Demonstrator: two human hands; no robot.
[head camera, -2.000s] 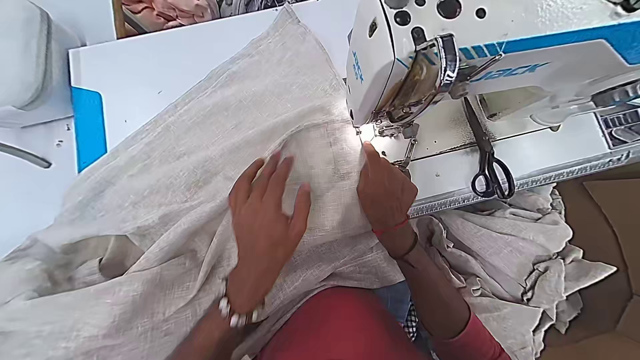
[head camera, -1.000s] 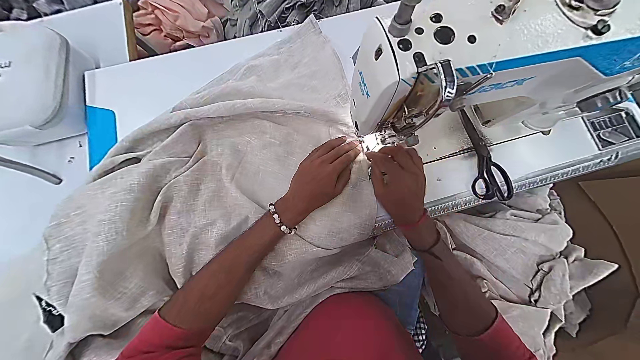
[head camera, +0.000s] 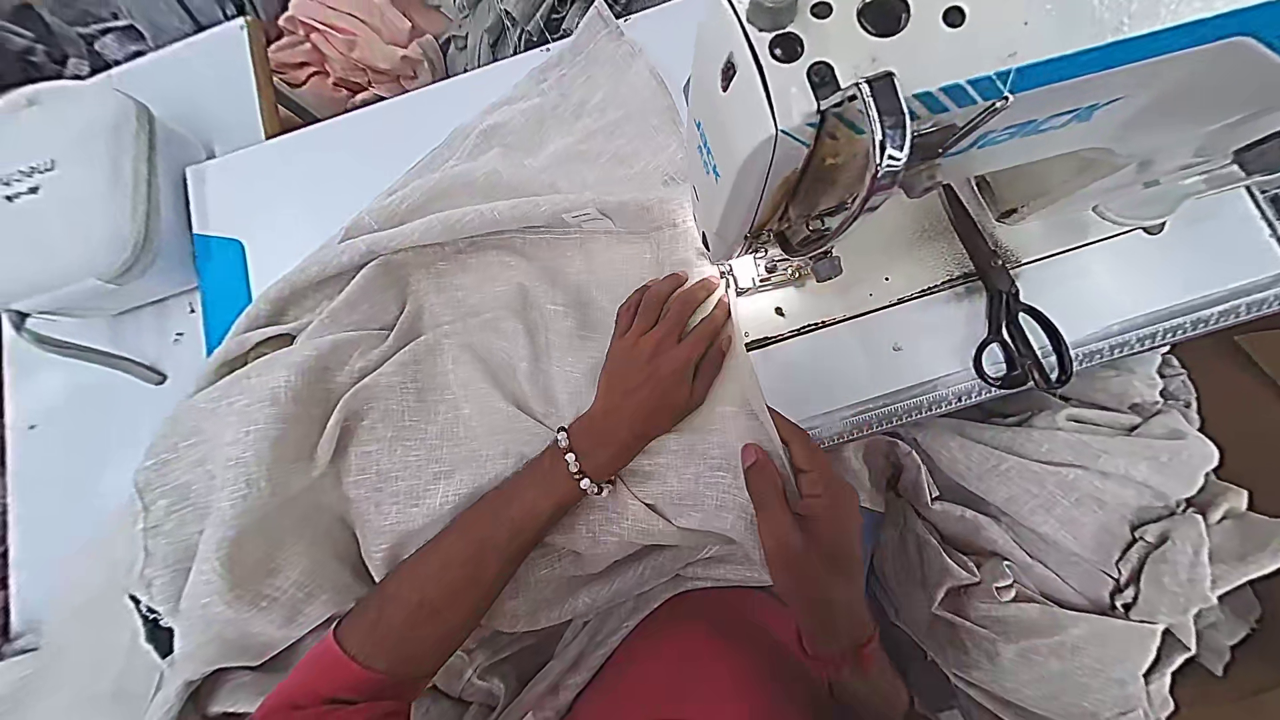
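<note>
Beige linen-like fabric (head camera: 480, 350) spreads over the table, its right edge running under the lit presser foot (head camera: 742, 275) of a Jack sewing machine (head camera: 900, 110). My left hand (head camera: 665, 355) lies on the fabric with its fingertips beside the foot, pressing it flat rather than gripping. Closer to my body, my right hand (head camera: 810, 520) pinches the fabric's right edge, thumb on top and fingers partly hidden beneath. A small pale label (head camera: 590, 217) shows near a seam above my left hand.
Black-handled scissors (head camera: 1015, 330) lie on the machine bed, right of the foot. A measuring tape strip (head camera: 900, 405) follows the table's front edge. More beige fabric (head camera: 1020, 540) is heaped at the lower right. A white container (head camera: 90, 200) stands at left; pink cloth (head camera: 355, 50) lies behind.
My right hand has moved from beside the presser foot down along the fabric edge towards my body. My left hand, farther left two seconds ago, is near the foot. The label has come into sight.
</note>
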